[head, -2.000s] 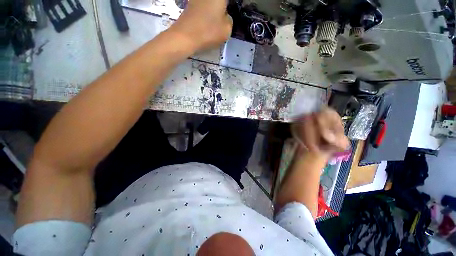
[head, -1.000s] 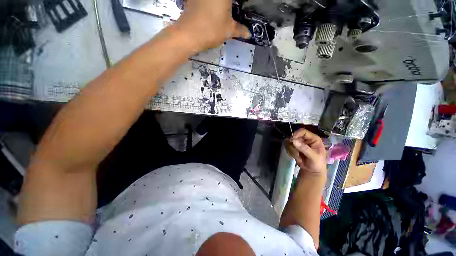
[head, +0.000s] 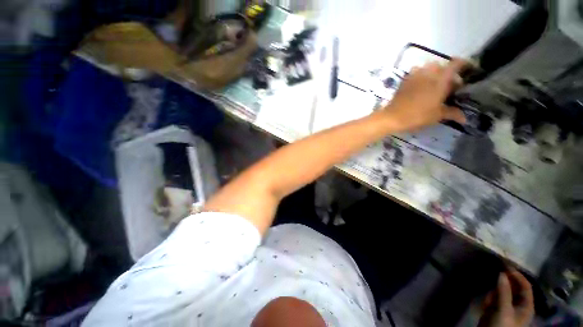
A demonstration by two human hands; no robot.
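Note:
The sewing machine's hook area (head: 474,118) lies in the dark slot of the bed. My left hand (head: 425,96) reaches over the bed from the left, thumb and fingers apart, with the fingertips at dark parts beside the hook. I see nothing held in it, though the fingertips blur into the machine. A grey slide plate (head: 438,139) lies just below my left hand. Knobs (head: 546,144) of the machine head show at the right. My right hand (head: 511,300) is low at the right, below the table edge, cut off by the picture's bottom, fingers curled; no thread shows there.
The worn table edge (head: 383,191) runs diagonally. On the table's left lie a slim dark screwdriver (head: 334,67), a black slotted part (head: 297,57) and a round basket with tools (head: 224,38). A white bin (head: 137,211) with scraps stands below. Blue fabric (head: 83,121) is beside it.
The view has turned left, bringing the basket and bin in. My left hand's fingers now show above the hook area. The thread seen from my right hand one second ago is not visible.

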